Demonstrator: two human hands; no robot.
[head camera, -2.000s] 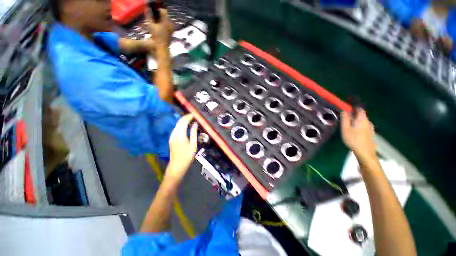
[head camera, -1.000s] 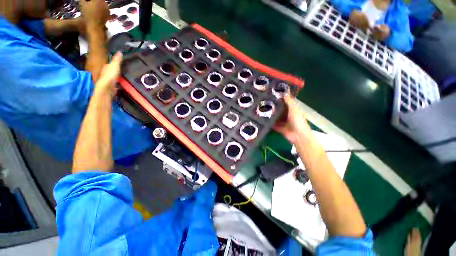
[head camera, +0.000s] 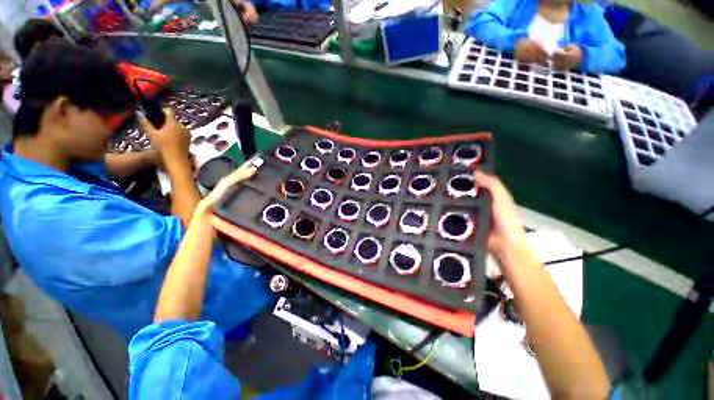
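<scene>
A black foam compartment tray (head camera: 362, 226) with a red-orange edge is held up over the bench and conveyor. It carries rows of round watch cases (head camera: 368, 249) with bright rims; some compartments at its left end hold none. My left hand (head camera: 228, 184) grips the tray's left end, fingers over its rim. My right hand (head camera: 498, 215) grips the right end; its fingers are partly hidden at the edge. White paper (head camera: 499, 355) lies on the bench at lower right, partly covered by my right forearm, with a dark round part (head camera: 510, 311) on it.
A worker in a blue smock (head camera: 102, 234) sits close at left, holding a dark tool (head camera: 153, 113). The dark green conveyor (head camera: 376, 101) runs behind the tray. Across it, another person handles parts by white gridded trays (head camera: 532, 84). A boxed device (head camera: 317, 328) is below the tray.
The tray has turned so its long side lies more level across the view, still in both my hands. The view has shifted, showing more of the far benches and the neighbouring worker.
</scene>
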